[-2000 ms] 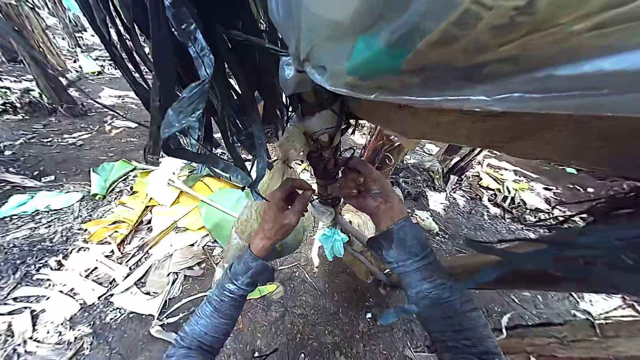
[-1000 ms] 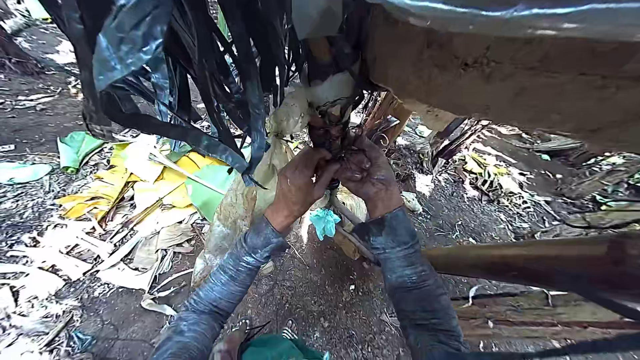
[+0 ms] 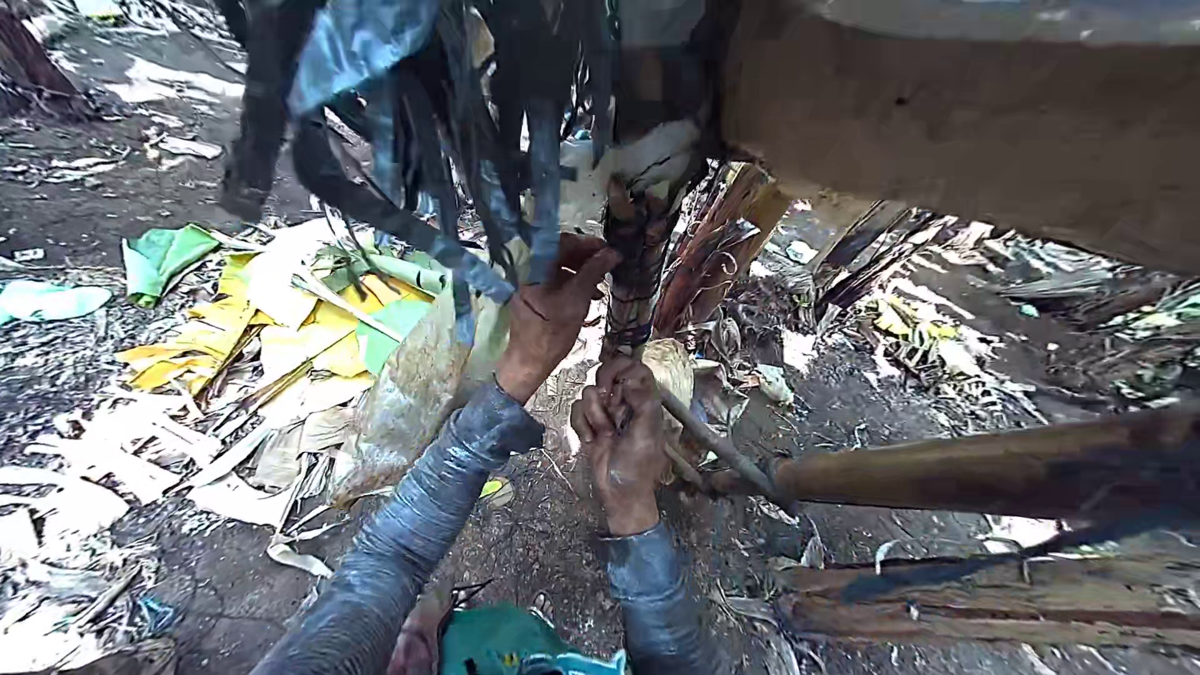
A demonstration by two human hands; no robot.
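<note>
A dark upright post or stem (image 3: 637, 234), wound with thin cord, stands in front of me beneath a wooden beam. My left hand (image 3: 562, 300) is at its left side, fingers bent near the windings; whether it pinches cord cannot be made out. Lower down, my right hand (image 3: 626, 412) is closed at the bottom of the wound part, with the fingers curled in; what lies inside the fist is hidden. Black plastic strips (image 3: 422, 159) hang just left of the post, partly over my left hand. A dirty translucent plastic sheet (image 3: 403, 412) hangs beside my left wrist.
The thick wooden beam (image 3: 937, 122) crosses the upper right. A round pole (image 3: 956, 464) juts in from the right, above a rough log (image 3: 994, 600). Yellow and green leaves (image 3: 309, 328) and dry litter lie on the ground at left.
My right hand has moved down the post and is now closed below the left hand; the two were side by side before. The light blue scrap near the hands is out of sight.
</note>
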